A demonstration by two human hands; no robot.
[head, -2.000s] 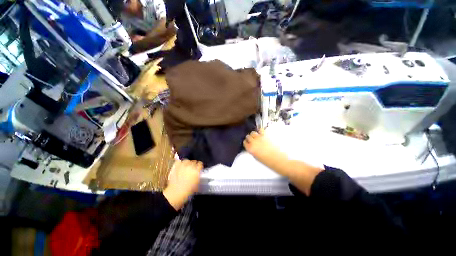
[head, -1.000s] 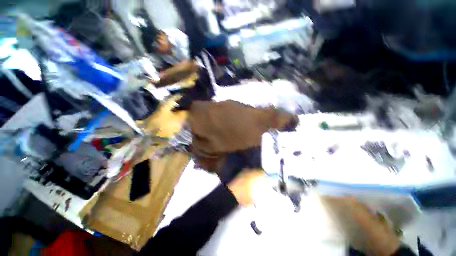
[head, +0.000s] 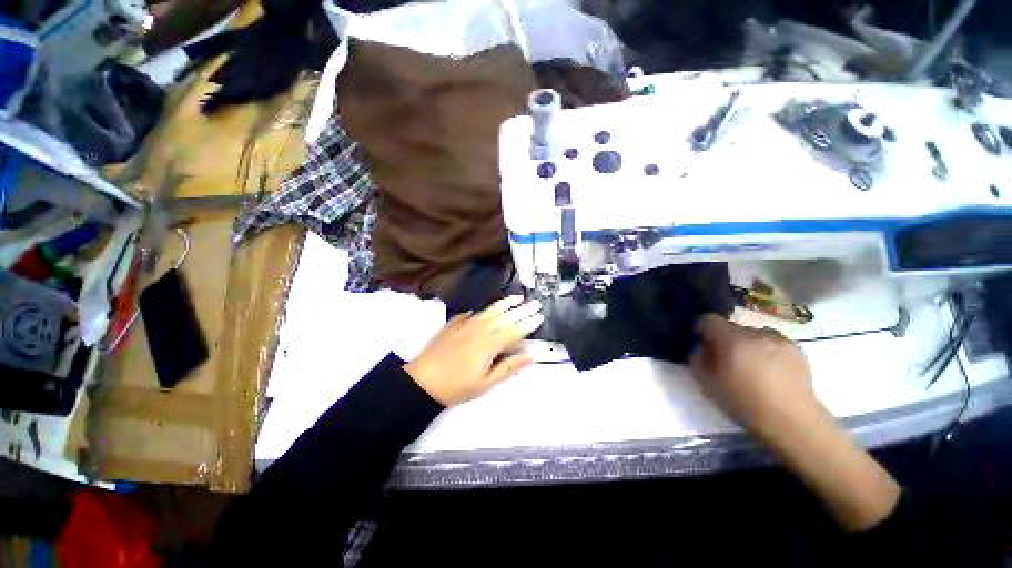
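A dark fabric panel point(head: 655, 316) lies under the needle area point(head: 568, 291) of the white sewing machine point(head: 721, 166). My left hand point(head: 472, 350) lies with its fingers on the dark fabric just left of the presser foot. My right hand point(head: 749, 361) grips the panel's right edge, with the fingertips partly hidden. Brown fabric point(head: 438, 144) is heaped behind and left of the machine head, with plaid fabric point(head: 327, 194) at its left side.
Thread snips point(head: 779, 303) lie on the machine bed beyond my right hand. A black phone point(head: 173, 327) lies on taped cardboard point(head: 239, 388) at left. The table has a ruler-marked front edge point(head: 533, 464). Whitish plastic point(head: 572, 39) lies behind the machine. Something red point(head: 105, 530) is at lower left.
The view has moved closer to the machine. Dark fabric now lies under the needle area and extends to its right. My left hand has moved beside the needle, and my right hand now holds the panel's edge.
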